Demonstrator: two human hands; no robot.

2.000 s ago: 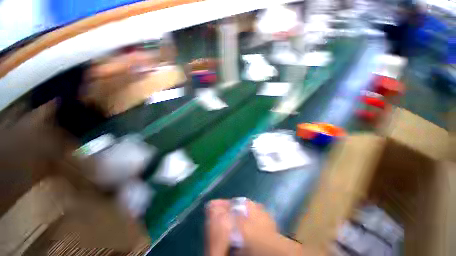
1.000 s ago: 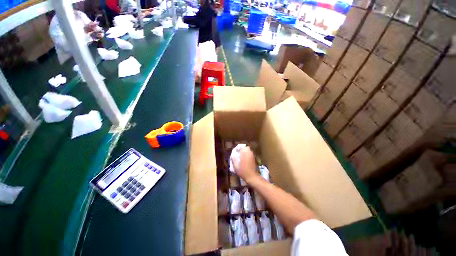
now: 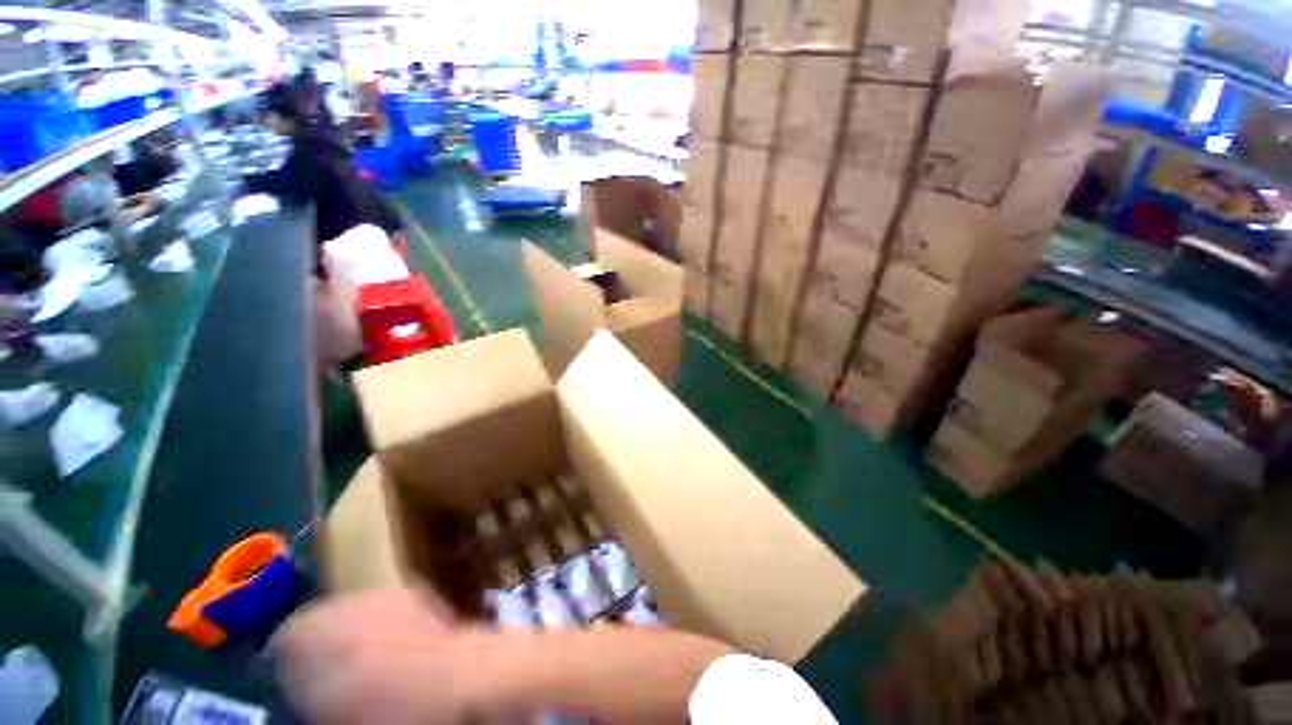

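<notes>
My right hand [image 3: 361, 659] is blurred at the bottom, its forearm reaching in from the right across the near end of the open carton [image 3: 461, 418]. I cannot tell whether it holds anything. Behind it, white wrapped products [image 3: 574, 588] stand in cells of the carton, and more brown divider cells [image 3: 531, 524] show at the carton's far end. My left hand is out of the picture. An orange and blue tape dispenser [image 3: 238, 592] lies on the dark bench, with part of the calculator [image 3: 191, 704] at the bottom edge.
The green belt [image 3: 106, 517] carries white products at left. A red stool [image 3: 404, 319], another open carton [image 3: 645, 312] and a person in dark clothes [image 3: 319, 177] are beyond. Stacked cartons [image 3: 815, 184] stand right; brown cardboard [image 3: 1063, 644] lies lower right.
My right hand has come out of the carton's cells, where it held a white wrapped product, and moved left and nearer. The view has turned right.
</notes>
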